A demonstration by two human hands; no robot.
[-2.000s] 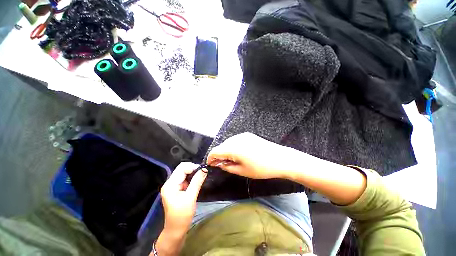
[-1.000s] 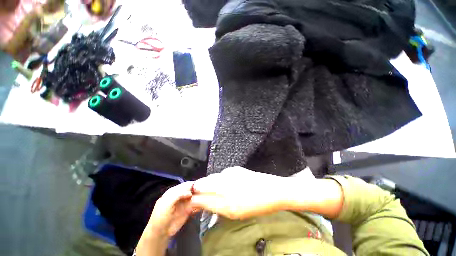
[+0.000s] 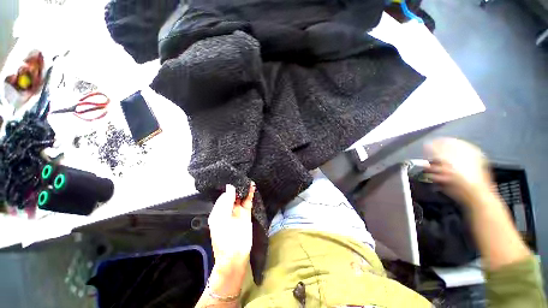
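A large charcoal-black flecked coat (image 3: 228,114) lies on the white table, and its near edge hangs over the front toward my lap. My left hand (image 3: 231,231) pinches the coat's near edge between thumb and fingers, just off the table's front edge. My right hand (image 3: 456,168) is out to the right, away from the coat, above the floor beside the table. It is blurred, so its fingers and anything in them cannot be made out. No needle or thread can be seen.
The white table (image 3: 444,90) holds red-handled scissors (image 3: 91,106), a phone (image 3: 140,117), small black specks (image 3: 112,147), black thread cones (image 3: 78,189) and a shiny black tangled heap (image 3: 24,144). A blue-rimmed bin (image 3: 207,258) stands below left, a black crate (image 3: 520,198) below right.
My right hand has left my left hand and swung far out to the right. My left hand now holds the coat's edge in plain view. The camera view has turned right.
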